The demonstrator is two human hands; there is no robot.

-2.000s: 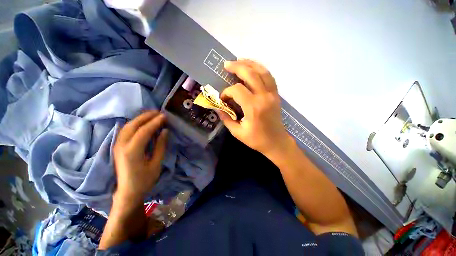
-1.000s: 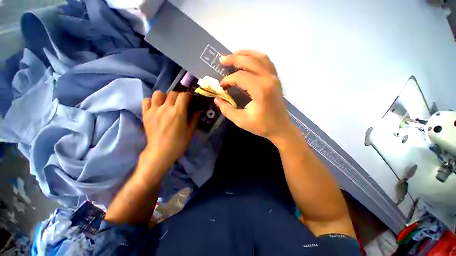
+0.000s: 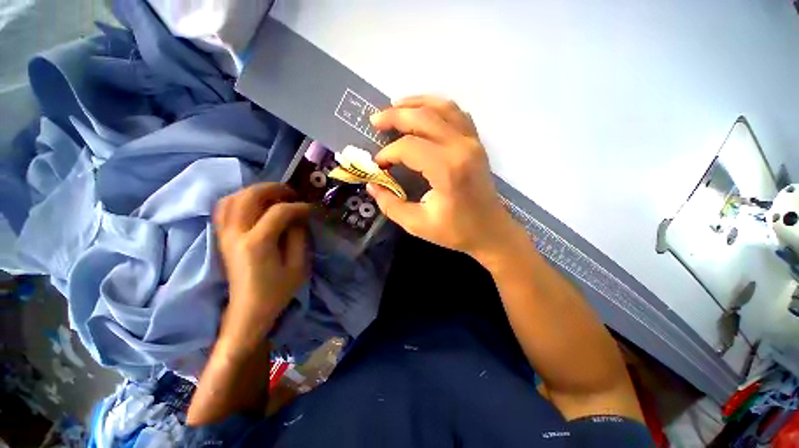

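Observation:
An open drawer (image 3: 372,229) under the table's front edge holds a purple item and several small round parts like bobbins. My right hand (image 3: 434,179) pinches a folded yellow-and-white item (image 3: 361,169) between thumb and fingers above the drawer, beside the table edge. My left hand (image 3: 265,236) is at the drawer's left side, blurred, its fingers bent towards the inside. I cannot tell whether its fingertips hold anything.
Light blue fabric (image 3: 140,254) is heaped left of the drawer. The white table (image 3: 561,96) has a grey ruler-marked edge (image 3: 569,261). The sewing machine's needle plate (image 3: 714,206) and part of its head (image 3: 786,219) are at the right.
My left hand reached into the drawer, then drew back to its left side. My right hand keeps the yellow-and-white item over the drawer. The view has shifted slightly.

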